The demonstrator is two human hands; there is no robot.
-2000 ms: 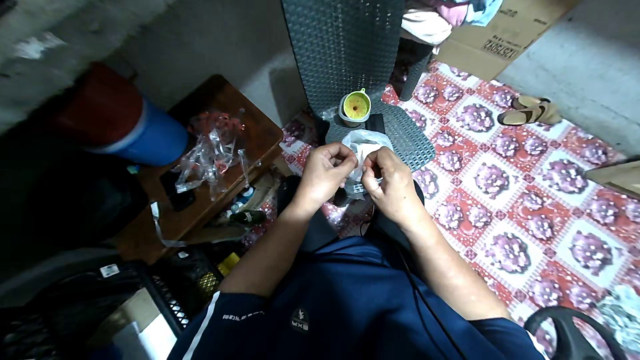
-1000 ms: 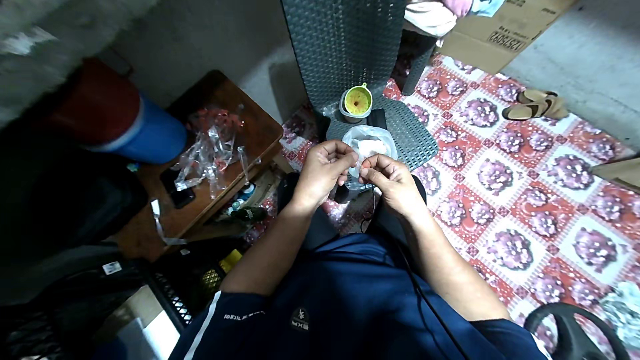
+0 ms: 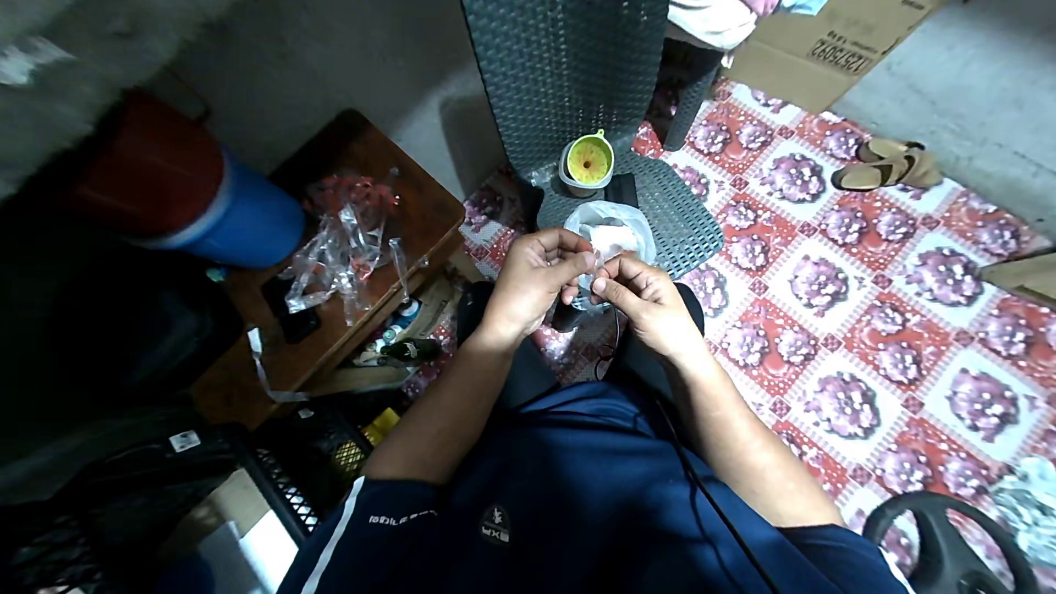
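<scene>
My left hand [image 3: 546, 276] and my right hand [image 3: 639, 297] meet in front of the woven plastic chair [image 3: 685, 219], their fingertips pinching a small, clear piece of plastic [image 3: 597, 262] between them; its exact shape is too small to tell. Just behind the fingers, a translucent plastic bag [image 3: 642, 223] with white contents lies open at the seat's front. A yellow-green funnel [image 3: 596, 153] rests in the mouth of a clear container [image 3: 571, 179] on the seat. Beside it lies a dark flat object [image 3: 621, 190].
On my left, a wooden table [image 3: 421, 194] bears crumpled clear plastic wrappers [image 3: 346, 247] and a black phone-like object [image 3: 290, 318]. A red and blue bucket [image 3: 264, 219] stands behind. Black crates [image 3: 239, 462] are at lower left. Sandals [image 3: 891, 167] and a black steering wheel [image 3: 932, 503] are on the right.
Both hands stay close together over the bag with small finger movements. The white piece seen between the fingers two seconds ago no longer shows there clearly.
</scene>
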